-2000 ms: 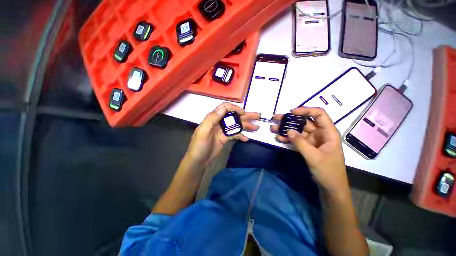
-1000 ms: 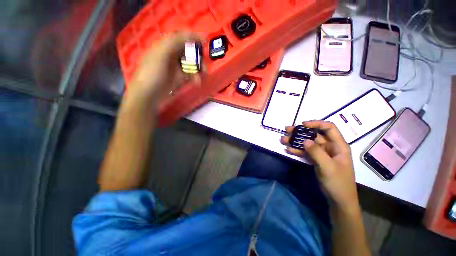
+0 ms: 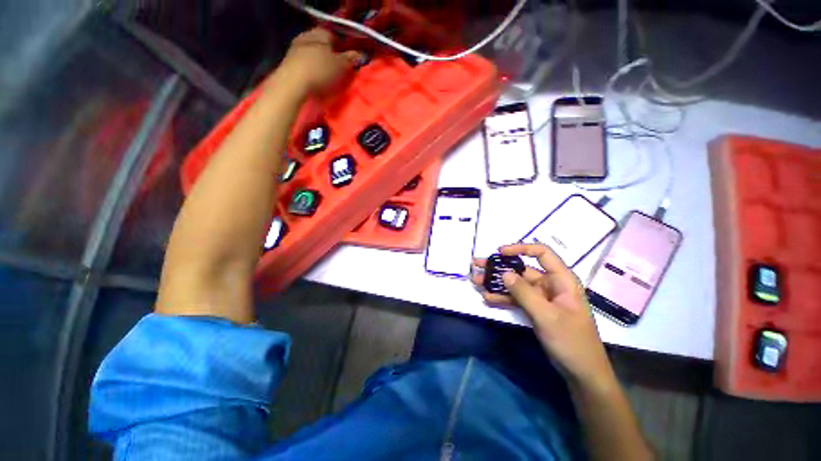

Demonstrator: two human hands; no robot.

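Observation:
My right hand (image 3: 551,302) holds a dark smartwatch head (image 3: 502,273) in its fingertips, above the bench's front edge. Its face shows light lines. My left hand (image 3: 317,65) is stretched out to the far side of the raised red-orange left tray (image 3: 441,85). A small dark thing (image 3: 358,59) is at its fingertips; whether it is gripped cannot be told. The left tray is tilted and holds several watches, one with a green ring (image 3: 304,202). My forearm covers part of it. The lower left tray (image 3: 405,239) shows beneath with a lit watch.
Several smartphones lie on the white worktop, the nearest (image 3: 453,232) left of my right hand, a pink-screened one (image 3: 635,266) to its right. The right tray (image 3: 781,189) holds two visible watches. White cables loop behind the phones; one (image 3: 423,56) hangs across the far left tray area.
My left hand has gone from beside my right hand, over the left tray, to its far side. My right hand still holds its watch. The view has shifted.

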